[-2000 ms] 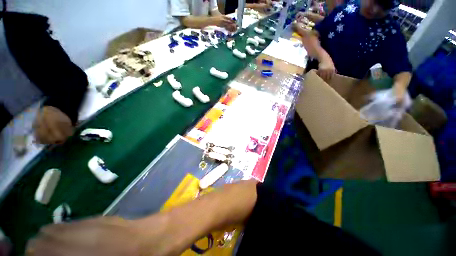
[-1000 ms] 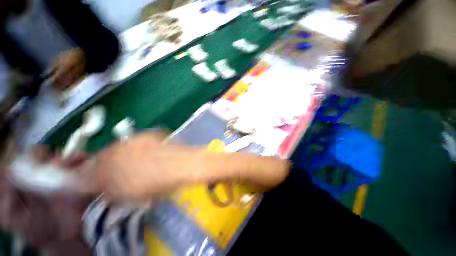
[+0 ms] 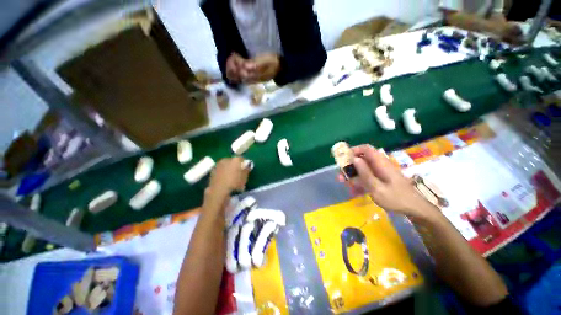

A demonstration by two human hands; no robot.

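My right hand (image 3: 386, 183) is over the near edge of the belt and grips a beige part (image 3: 340, 152) with a dark lower end. My left hand (image 3: 229, 176) is at the belt's near edge with its fingers curled. A small pale and dark spot shows at its fingertips; I cannot tell if it is a held piece. White curved housings (image 3: 248, 242) with dark blue stripes lie clustered on the mat (image 3: 295, 203) below my left hand. Thin beige strips (image 3: 429, 189) lie beside my right wrist.
The green conveyor (image 3: 320, 126) crosses the view with scattered white pieces, including one curved housing (image 3: 283, 152) between my hands. A blue bin (image 3: 38, 289) with tan pieces is at lower left. A metal frame (image 3: 61, 111) stands left. A person (image 3: 264, 37) is across the belt.
The view has turned left along the belt. Both my hands now show, where one forearm crossed the view before. A beige part now shows in my right hand.
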